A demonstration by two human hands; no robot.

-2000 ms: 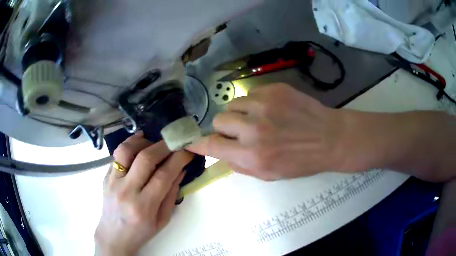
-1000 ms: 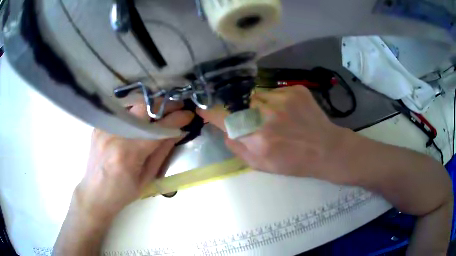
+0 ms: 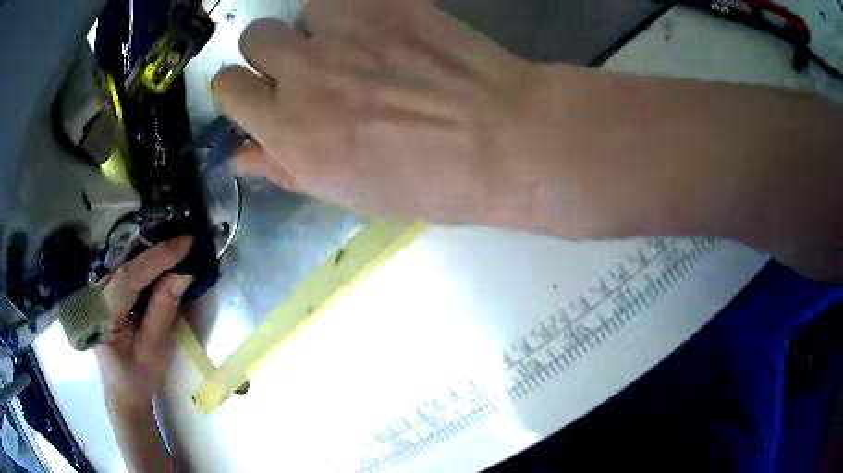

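Note:
A dark fabric strip [image 3: 199, 268] lies under the sewing machine's needle area at the left. My left hand [image 3: 143, 309] pinches its near end between thumb and fingers, beside the cream tension knob [image 3: 85, 317]. My right hand [image 3: 379, 120] is over the metal bed, right of the strip, with its fingers curled and blurred. Its fingertips are close to the needle area; whether they hold anything cannot be told. Dark machine parts hide much of the strip.
Yellow tape [image 3: 305, 314] runs along the bed's front edge. A printed ruler [image 3: 573, 342] follows the white table's curved edge. A red-and-black tool [image 3: 763, 23] lies at the top right. A blue bin [image 3: 800, 369] stands below the table at the right.
The view has shifted closer to the needle area. My left hand now shows lower left, gripping the strip's near end. My right hand is right of the strip, no longer behind the knob.

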